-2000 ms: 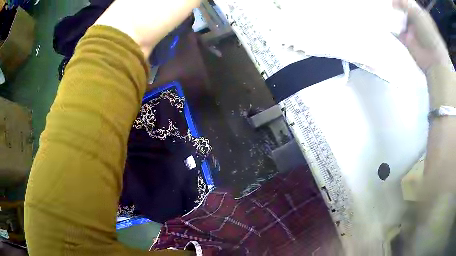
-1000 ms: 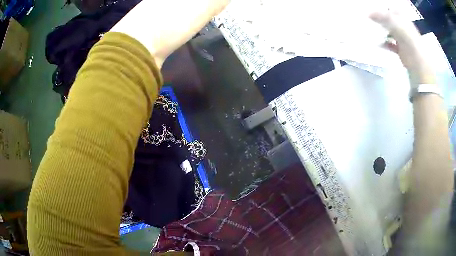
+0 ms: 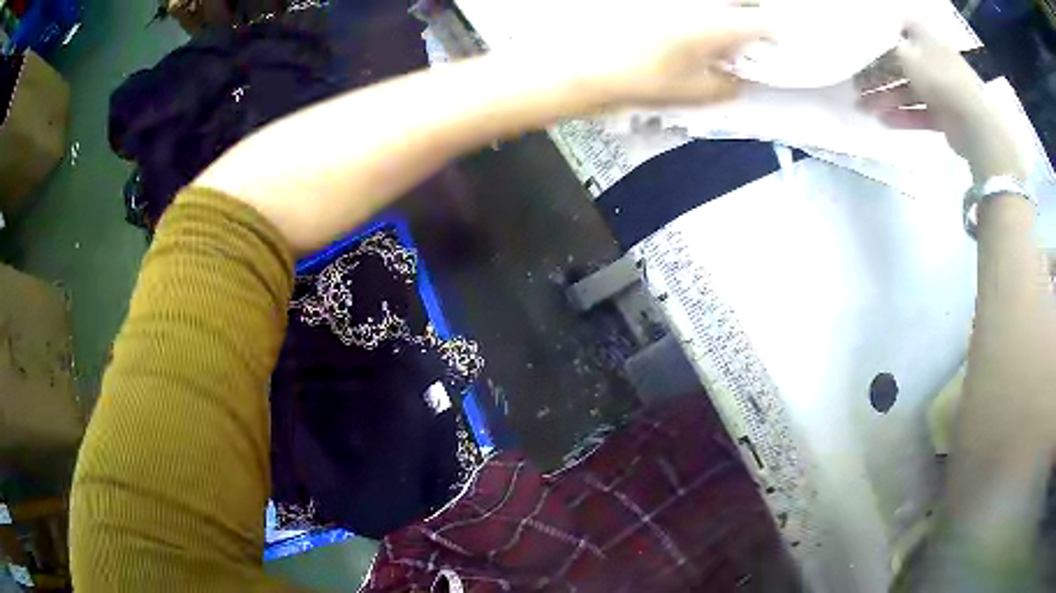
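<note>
A thin white fabric piece (image 3: pixel 820 56) sags between my two hands at the top right. My left hand (image 3: pixel 695 60) pinches its left edge. My right hand (image 3: pixel 926 99) holds its right edge near the thumb, with the other fingers spread below; the grip is blurred. More white pieces (image 3: pixel 753 116) lie underneath on the table, overexposed, so their edges are hard to separate. The pale machine surface (image 3: pixel 799 278) has a dark slot and a round hole.
A blue crate (image 3: pixel 431 272) with black garments (image 3: pixel 371 429) with chain-like trim stands left of my lap. The red plaid apron (image 3: pixel 602 521) covers my lap. A printed scale (image 3: pixel 718 336) runs along the table edge. Dark cloth (image 3: pixel 220 93) and cardboard boxes (image 3: pixel 35 348) are at far left.
My left hand has come into view, moving right across the table towards my right hand. The white piece now hangs between both hands.
</note>
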